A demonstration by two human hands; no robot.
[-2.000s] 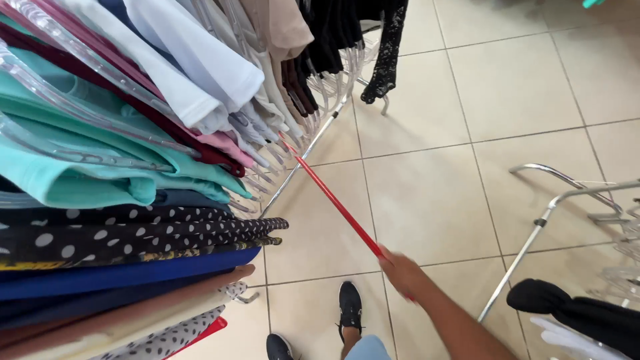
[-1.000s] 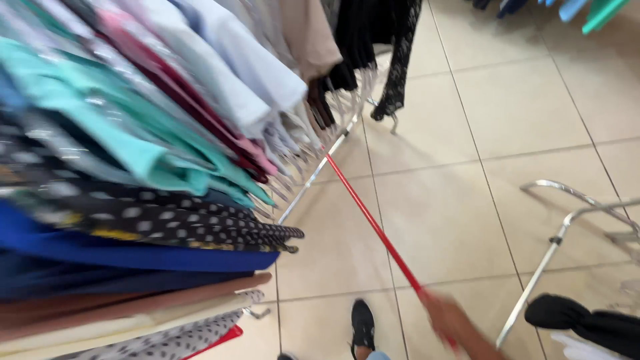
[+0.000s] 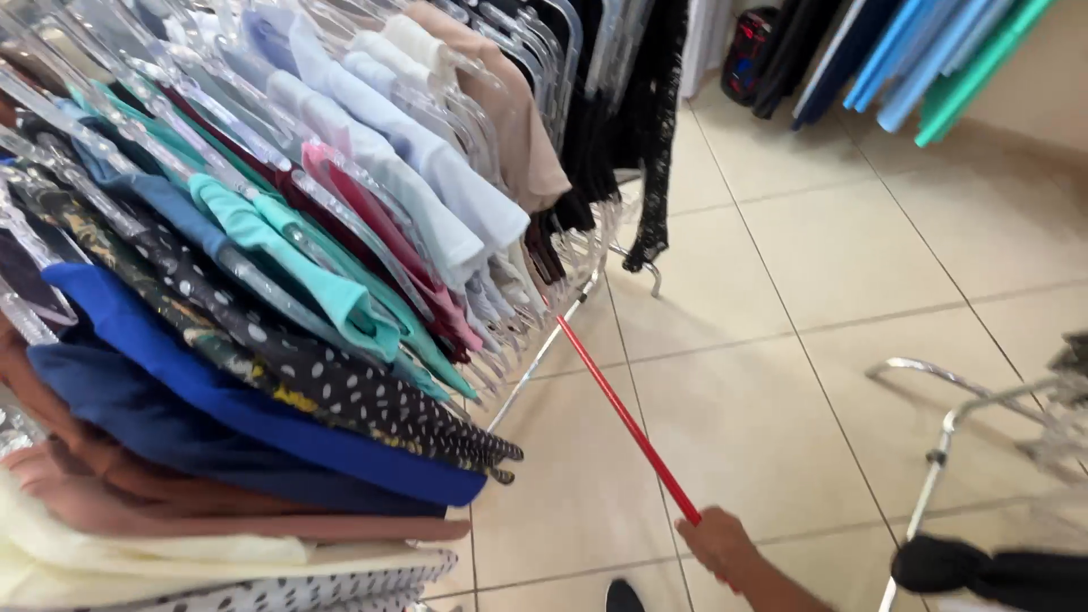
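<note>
A long red pole [image 3: 625, 408] is held in my right hand [image 3: 718, 544], which grips it at the lower right. The pole's far end reaches under the garments on a metal clothes rack [image 3: 544, 350] and is hidden there. On this rack hang many garments on clear plastic hangers [image 3: 280, 153], among them a royal blue garment [image 3: 280, 395], a turquoise garment [image 3: 314, 280], a black polka-dot garment [image 3: 340, 365], a light blue garment [image 3: 442, 178] and a black lace sleeve [image 3: 659, 144]. My left hand is out of the picture.
Beige floor tiles [image 3: 731, 408] lie between the racks. A second metal rack [image 3: 926, 476] with a black garment [image 3: 977, 568] stands at the right. Blue and green garments [image 3: 977, 85] hang at the top right. The tip of a black shoe [image 3: 624, 595] shows at the bottom.
The view has tilted up, showing more of the hanging garments and the far floor. The red pole stays in my right hand, its far end still at the rack.
</note>
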